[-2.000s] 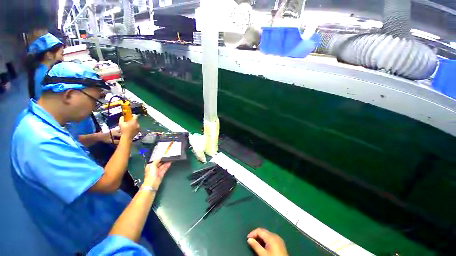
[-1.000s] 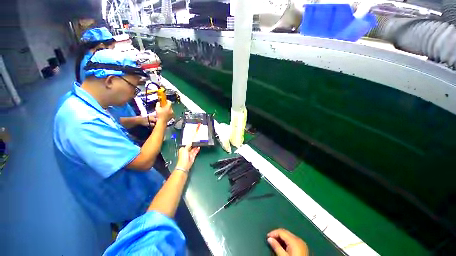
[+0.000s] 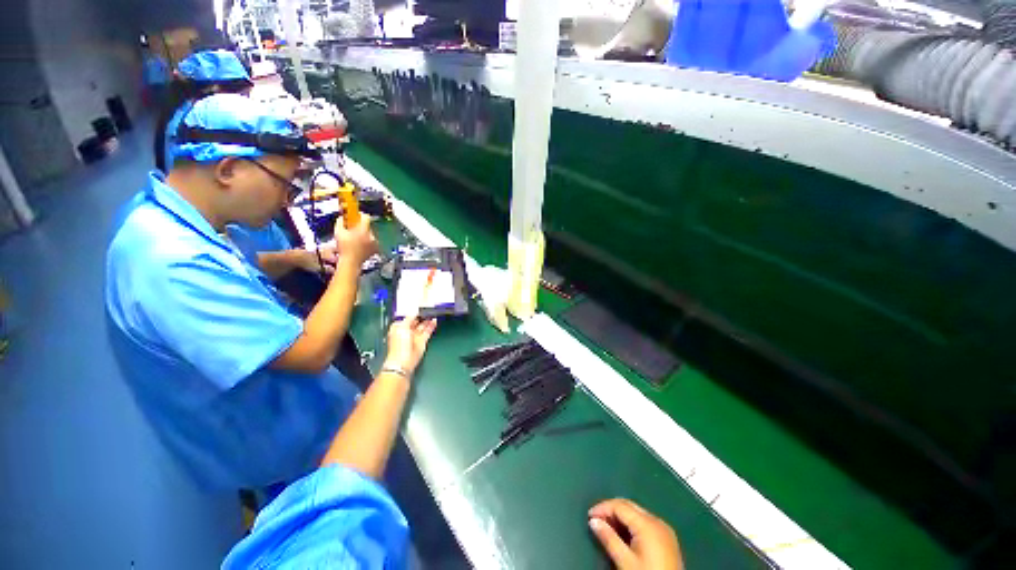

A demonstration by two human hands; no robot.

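Note:
The open tablet unit shows its white area and an orange ribbon, past the pile near the taped post. My left hand is stretched out to its near edge, fingers at the edge and partly under it. The black adhesive strips lie fanned in a loose pile on the green bench, nearer than the unit. My right hand is at the bottom edge of the picture, cut off there, fingers curled above the bench; whether it holds anything small cannot be told.
A neighbour in blue at the left holds a yellow-orange screwdriver. The taped post stands by the bench edge with a crumpled plastic bag beside it. A flat dark panel lies on the green belt. A blue bin sits on the shelf.
The view has swung left since the first frame. My left hand stays at the unit's near edge, and my right hand stays near the bottom edge. The strips look unchanged.

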